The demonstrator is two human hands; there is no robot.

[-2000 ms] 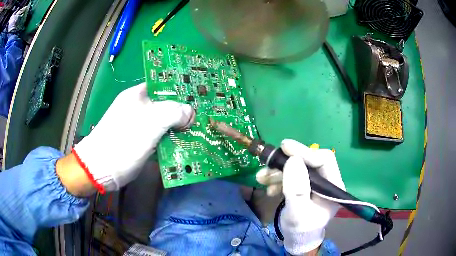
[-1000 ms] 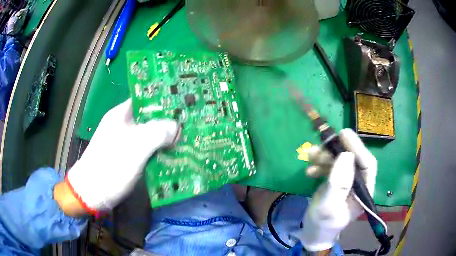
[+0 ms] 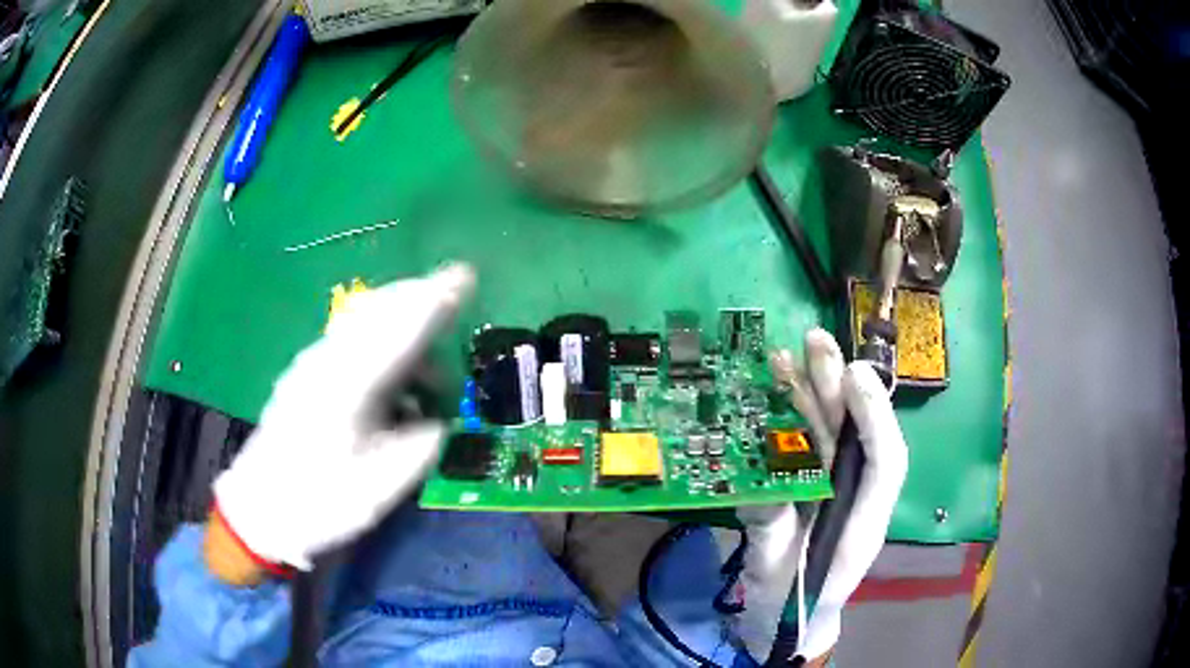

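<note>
The green circuit board [image 3: 522, 493] is in front of me with its component side showing: two black capacitors, a yellow transformer and a small orange one. My gloved right hand [image 3: 855, 483] holds the soldering iron [image 3: 851, 457] and is also at the board's right edge, its fingers behind the board. The iron's metal end lies across the sponge and stand. My gloved left hand [image 3: 352, 411] is blurred at the board's left end, fingers apart; whether its thumb touches the board is unclear. A thin solder wire [image 3: 342, 238] lies on the mat.
The iron stand [image 3: 855, 222] with its yellow sponge [image 3: 924, 333] and the fan [image 3: 914, 85] are at right. The translucent hood [image 3: 613, 144] hangs beyond the board. A blue stick [image 3: 265, 105] and thin black tool [image 3: 379, 89] lie upper left. Another board [image 3: 50, 281] is on the left rail.
The board has been turned from solder side to component side and tilted. My left hand has opened from its grip. My right hand, with the iron, has come to the board's right edge.
</note>
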